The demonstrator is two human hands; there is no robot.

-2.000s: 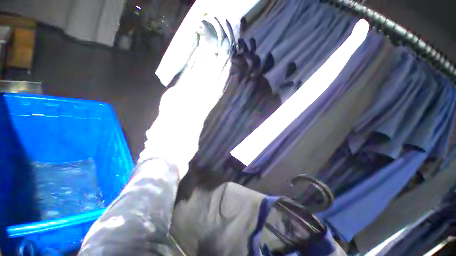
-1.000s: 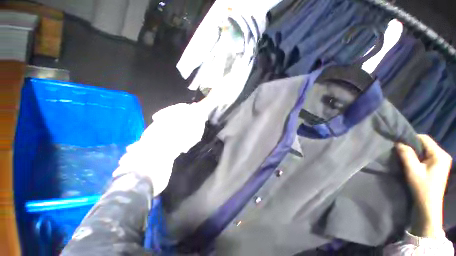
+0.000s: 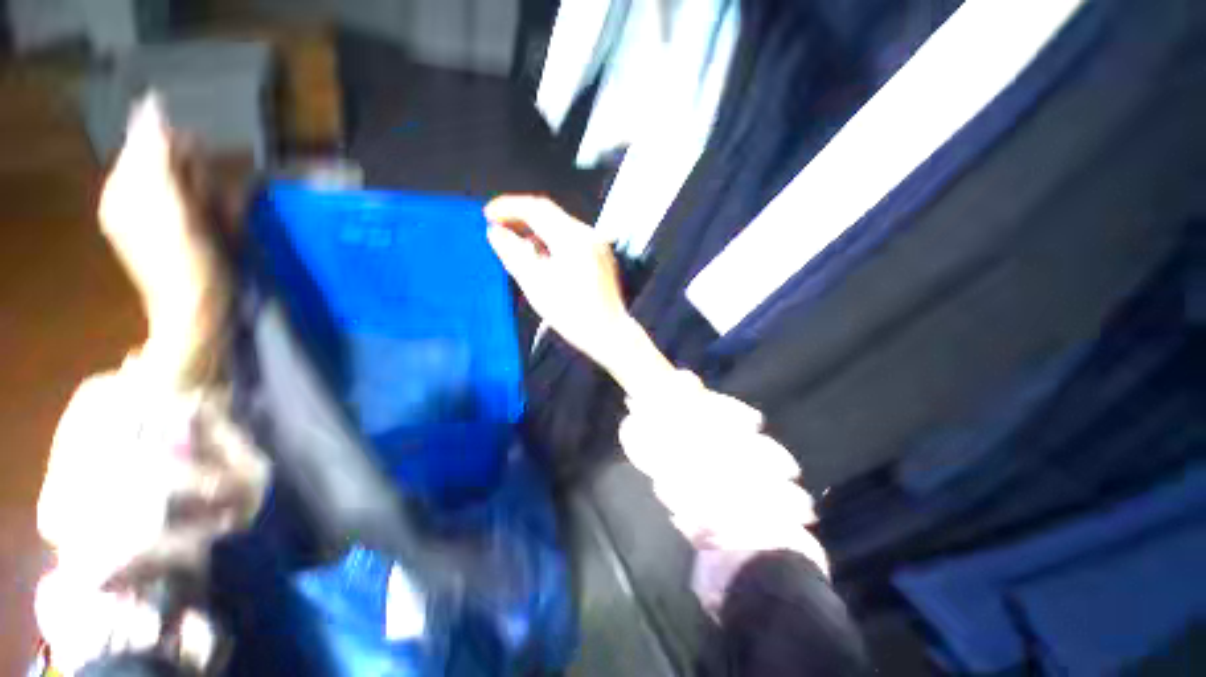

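My left hand (image 3: 165, 245) is raised at the upper left and badly blurred. A blurred grey and dark strip of cloth (image 3: 324, 423) runs from near it down across the front of the blue crate; whether my fingers hold it cannot be told. My right hand (image 3: 562, 271) is at the crate's upper right corner in the picture, with thumb and fingertips close together; contact or a held thing cannot be made out. A grey cloth (image 3: 615, 562) shows below my right forearm. The navy-trimmed grey shirt cannot be clearly identified.
The open blue crate (image 3: 410, 271) stands in the centre left, with clear plastic-like material inside. Navy and grey garments (image 3: 860, 351) hang at the right, with a white one (image 3: 886, 159) among them. More white garments (image 3: 661, 126) hang at top centre. An orange-brown surface (image 3: 53, 331) is at far left.
The view has turned left, so the crate sits further right. My left hand has moved left and down from the white garments. My right hand has left the grey shirt's shoulder, which it gripped.
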